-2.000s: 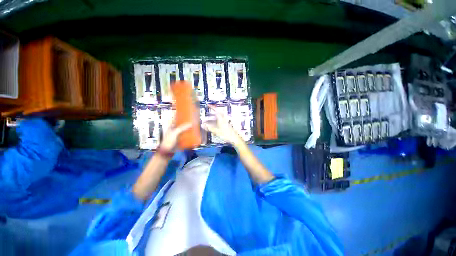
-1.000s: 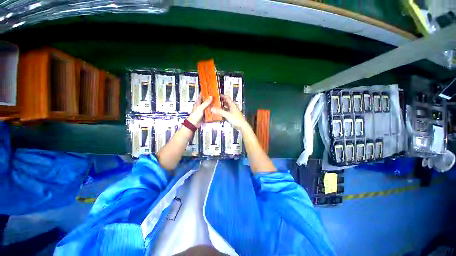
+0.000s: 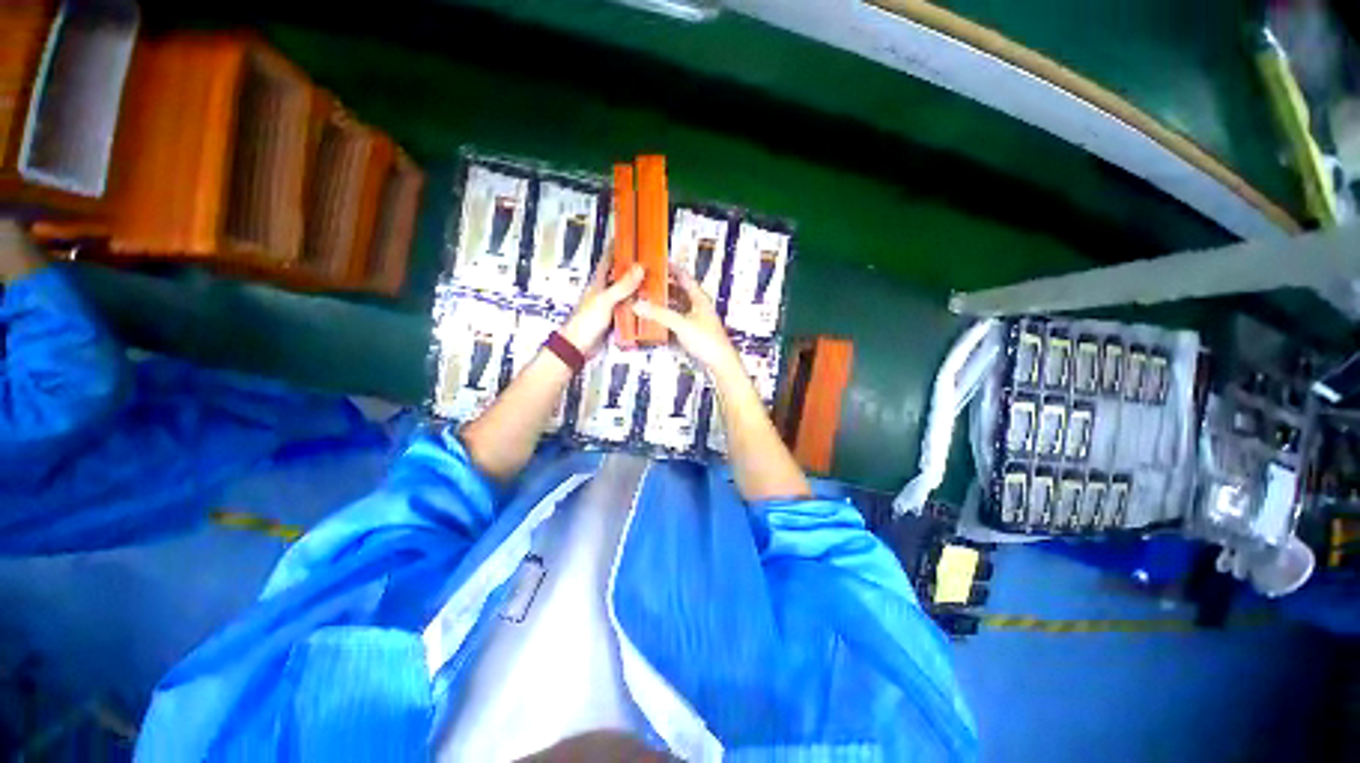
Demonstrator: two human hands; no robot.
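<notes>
My left hand (image 3: 600,310) and my right hand (image 3: 689,321) hold an orange-brown housing (image 3: 641,246) between them, upright over the middle of a blister tray. It looks like two narrow bars side by side; whether it is one piece or two I cannot tell. The tray (image 3: 576,431) lies on the green bench and holds two rows of white flat modules (image 3: 491,227) with dark strips. The housing hides part of both rows. Another orange-brown housing (image 3: 822,406) stands just right of the tray.
A stack of orange-brown housings (image 3: 269,164) is at the left, with a person's blue sleeve (image 3: 57,350) below it. At the right are a small-parts tray (image 3: 1017,459), a white liner (image 3: 955,403), a slanting pale bar (image 3: 1134,268) and a dark crate (image 3: 913,540).
The view has tilted and shifted. Two seconds ago the housing was low over the tray with my right hand apart from it; now both hands hold it and its two-bar edge faces up.
</notes>
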